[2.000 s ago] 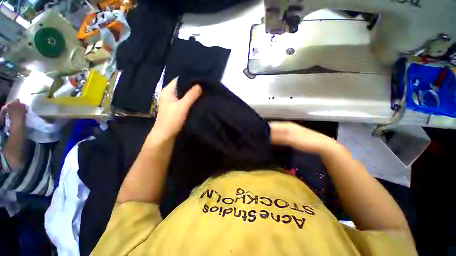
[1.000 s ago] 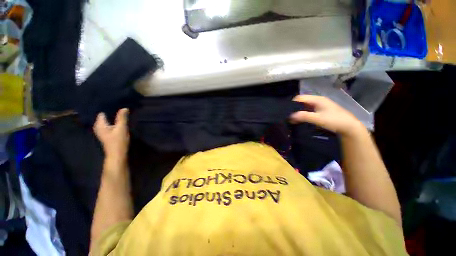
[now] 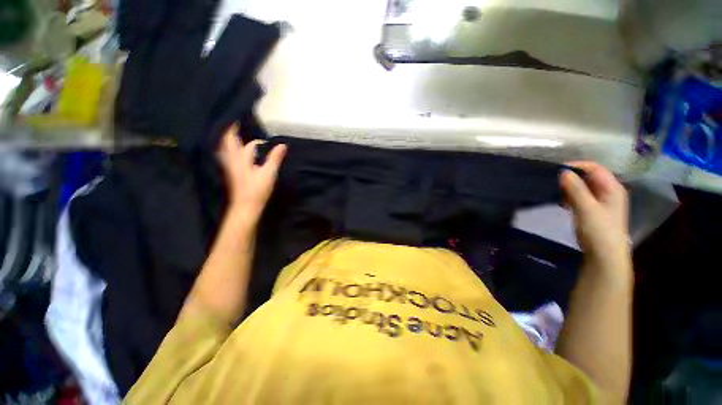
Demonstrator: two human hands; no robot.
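A black garment piece (image 3: 412, 178) is stretched sideways along the table's front edge, its long upper edge running between my hands. My left hand (image 3: 252, 170) pinches the cloth at its left end, with thumb and fingertips at the dark fabric. My right hand (image 3: 594, 198) pinches the right end between thumb and fingers. Part of the black cloth (image 3: 237, 59) lies on the table beyond my left hand. The rest hangs toward my lap, where its lower part is hard to tell from other dark cloth.
The off-white machine bed and table top (image 3: 356, 103) lie just beyond the cloth. A blue tray (image 3: 697, 130) with a white ring is at the right edge. A pale box (image 3: 653, 210) is below the table's right front. More black cloth (image 3: 150, 87) and a yellow object (image 3: 81, 88) are at left.
My right hand has come out from behind the bunched cloth and moved to the right. The cloth has gone from bunched to stretched wide between both hands. The camera view has also shifted.
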